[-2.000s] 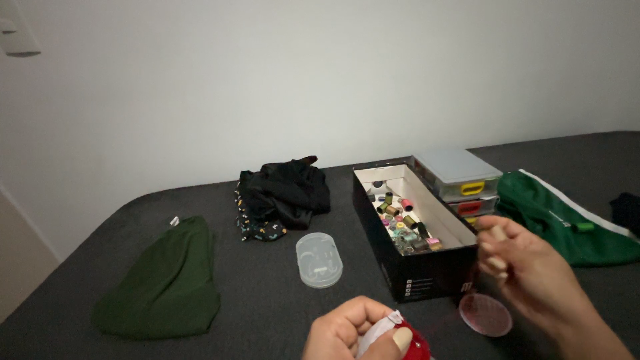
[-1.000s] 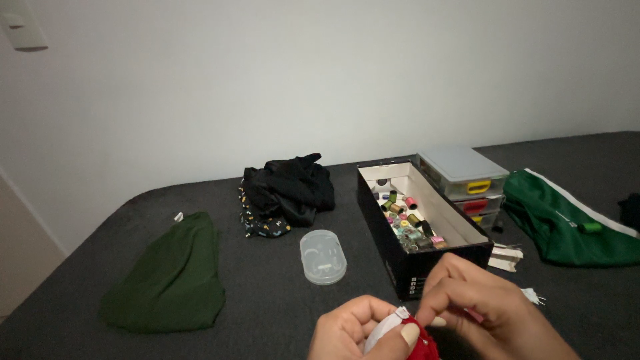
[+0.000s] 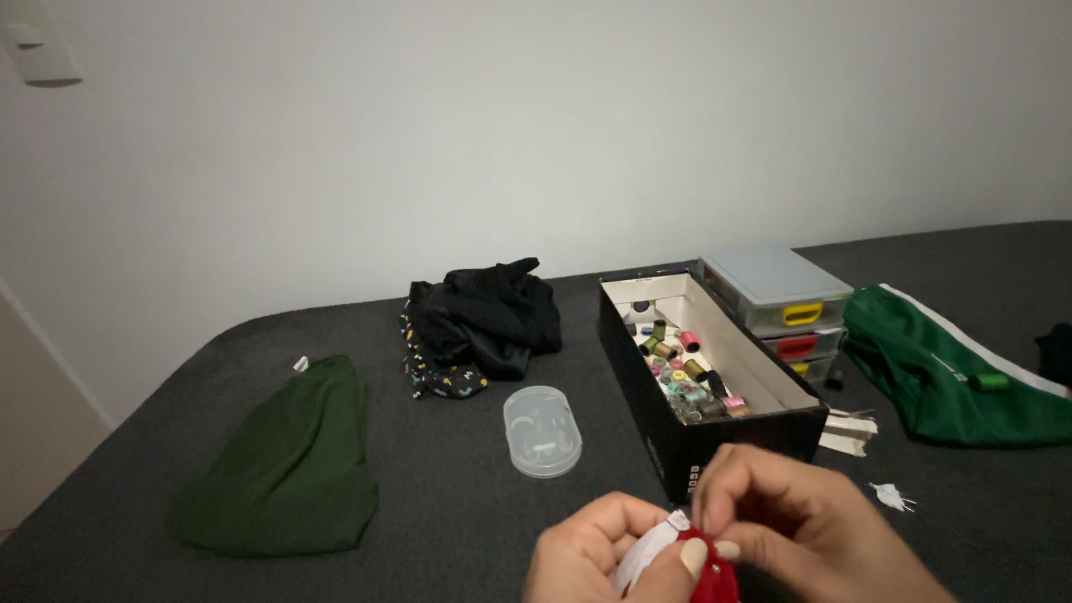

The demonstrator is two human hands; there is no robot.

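Low in the view, my left hand [image 3: 615,548] pinches a red cloth [image 3: 713,574] with a white strip [image 3: 649,553] along its edge. My right hand [image 3: 796,523] is beside it, thumb and forefinger close together at the top of the red cloth; whether they hold a needle or thread is too small to tell. Just beyond my hands is an open black box [image 3: 741,435] with many thread spools [image 3: 695,371] inside. To its left lies a translucent oval plastic case [image 3: 543,431].
Dark green cloth [image 3: 285,469] lies at left, a heap of black clothing [image 3: 494,314] near the wall. Stacked drawers [image 3: 779,289] stand right of the box, beside a green garment [image 3: 938,377] bearing a green spool [image 3: 988,382]. White scraps [image 3: 893,496] lie nearer.
My right hand has come left from beside the box's right corner to the red cloth in my left hand. The pinkish round object once under the right hand is out of sight.
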